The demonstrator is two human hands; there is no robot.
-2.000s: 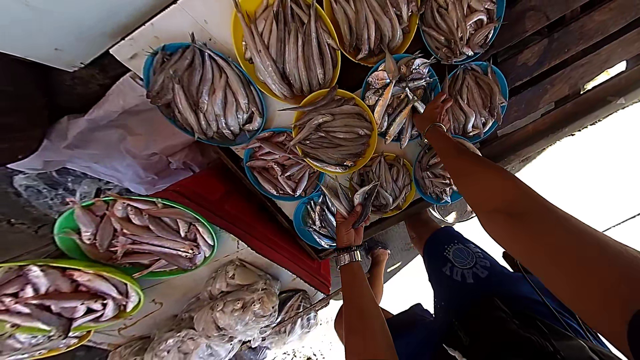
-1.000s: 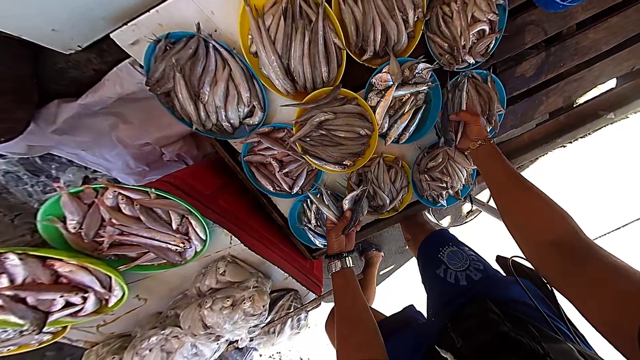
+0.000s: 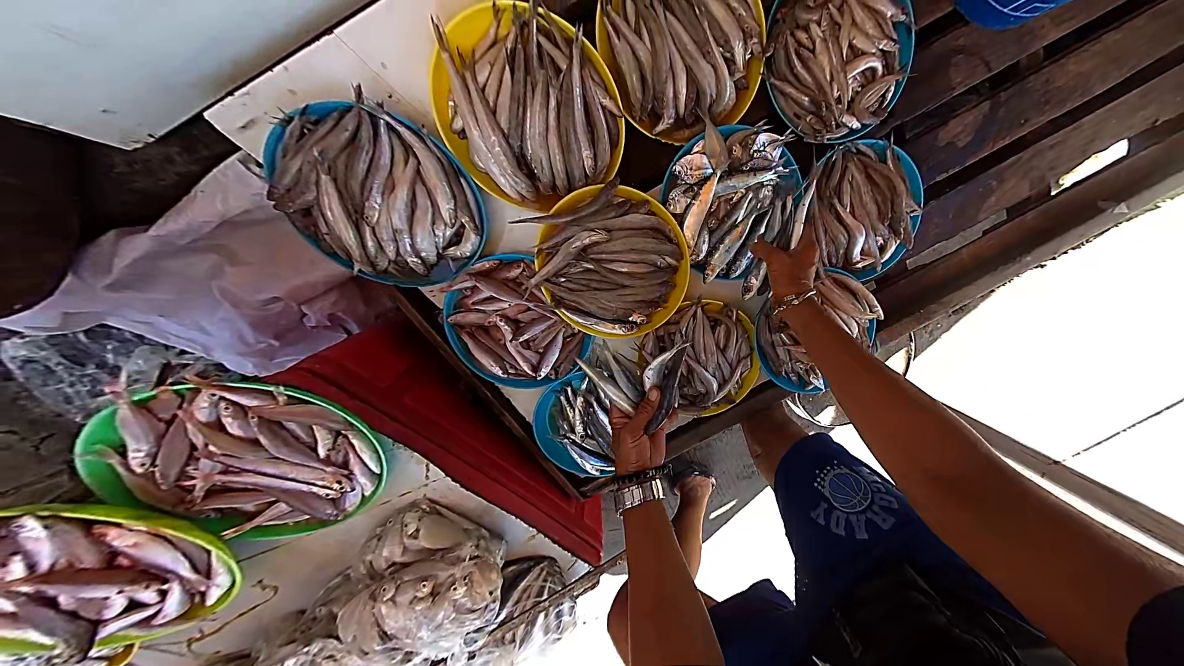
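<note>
My left hand (image 3: 640, 437), with a metal watch at the wrist, holds a few small silvery fish (image 3: 661, 375) above the edge of a small blue bowl of fish (image 3: 585, 425) and beside a yellow bowl of fish (image 3: 708, 356). At the right rim of a blue bowl of mixed silver fish (image 3: 735, 208), my right hand (image 3: 788, 268) has its fingers on slender silver fish (image 3: 803, 217). Another blue bowl of thin fish (image 3: 865, 211) lies just right of that hand, and a blue bowl of small fish (image 3: 814, 338) is partly behind its wrist.
More yellow and blue bowls of fish, one a heaped blue bowl (image 3: 375, 190), crowd the slatted wooden table (image 3: 1008, 139). At lower left are a green basin of pinkish fish (image 3: 240, 453), a yellow-green basin (image 3: 111, 578) and plastic bags of fish (image 3: 425, 583). A red panel (image 3: 453, 444) stands between.
My right hand has moved left from the right-hand blue bowl of thin fish to the bowl of mixed silver fish. My left hand still holds fish near the small blue bowl.
</note>
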